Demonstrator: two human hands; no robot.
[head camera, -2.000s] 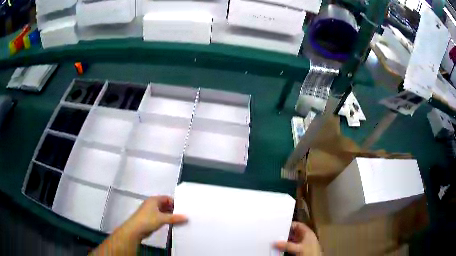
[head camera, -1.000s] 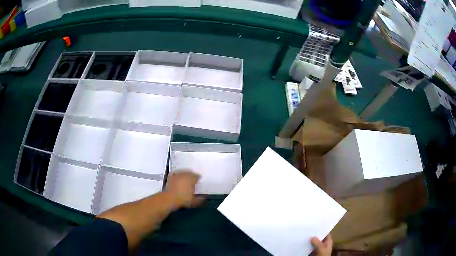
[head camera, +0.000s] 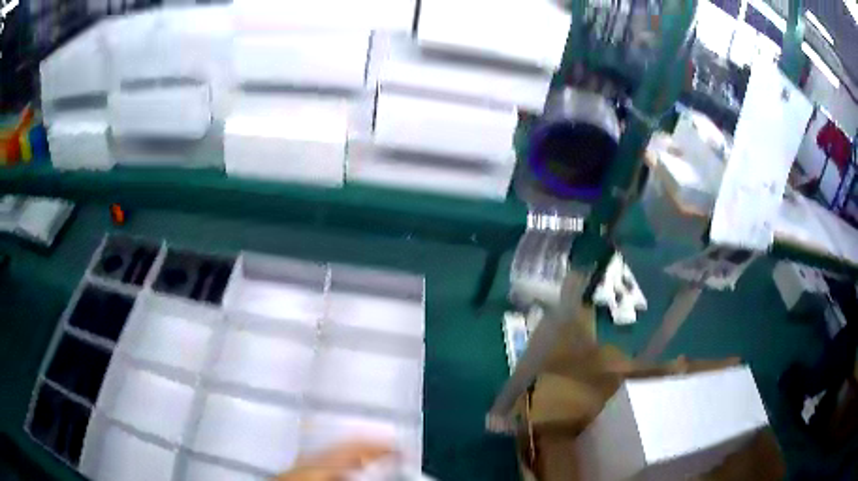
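White open box bases (head camera: 248, 361) lie edge to edge in a grid on the green bench. Black inserts (head camera: 79, 369) fill the bases along the grid's left side and one more in the back row. My left hand (head camera: 346, 460) is blurred at the bottom edge, over the grid's front right part; its fingers and what they may hold cannot be made out. My right hand is out of view. The white lid is not in view.
A brown carton (head camera: 555, 442) with nested white boxes (head camera: 701, 413) stands at right. White lids (head camera: 285, 141) are stacked on the shelf behind. A round drum (head camera: 572, 155), green posts and a hanging work sheet (head camera: 760, 160) are at the back right.
The view has tilted up, showing more shelf. The lid and my right hand have left the picture. The separate base now appears against the grid, with my left hand over it.
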